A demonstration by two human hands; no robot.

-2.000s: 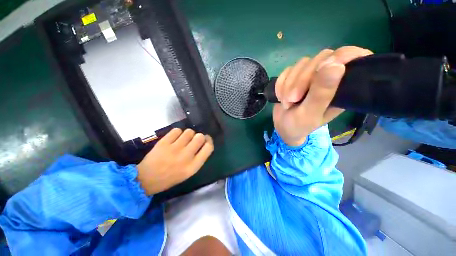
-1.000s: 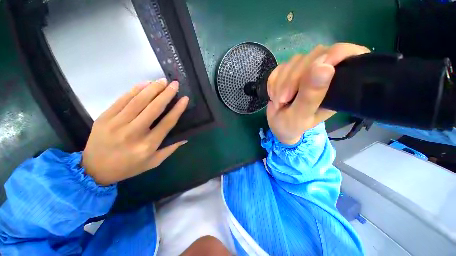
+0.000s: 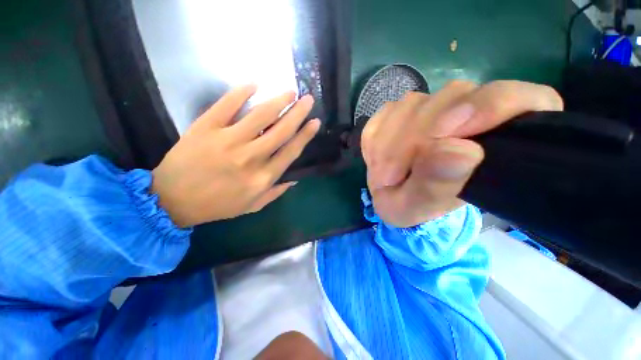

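The display unit [image 3: 119,84] lies on the green mat with its black frame around a shiny silver plate [image 3: 169,49], which reflects bright light. My left hand [image 3: 235,158] lies palm down with fingers spread over the plate's near end and the perforated strip. My right hand [image 3: 429,144] grips the thick black electric screwdriver [image 3: 562,183]. Its narrow nose points left and lies over the unit's right frame edge; the bit tip is hard to make out. The round mesh screw dish [image 3: 390,88] is right of the unit, partly hidden by my right hand.
The dark green mat [image 3: 499,35] continues behind the dish, with a small yellowish spot on it. A blue object [image 3: 617,49] is at the far right corner. A white box-like surface [image 3: 548,295] is below the bench at right. Blue smock sleeves cover my arms.
My right hand and the screwdriver have moved from the dish to the unit's right frame edge. My left hand has gone from the unit's near edge onto the plate, fingers spread. The camera view has shifted.
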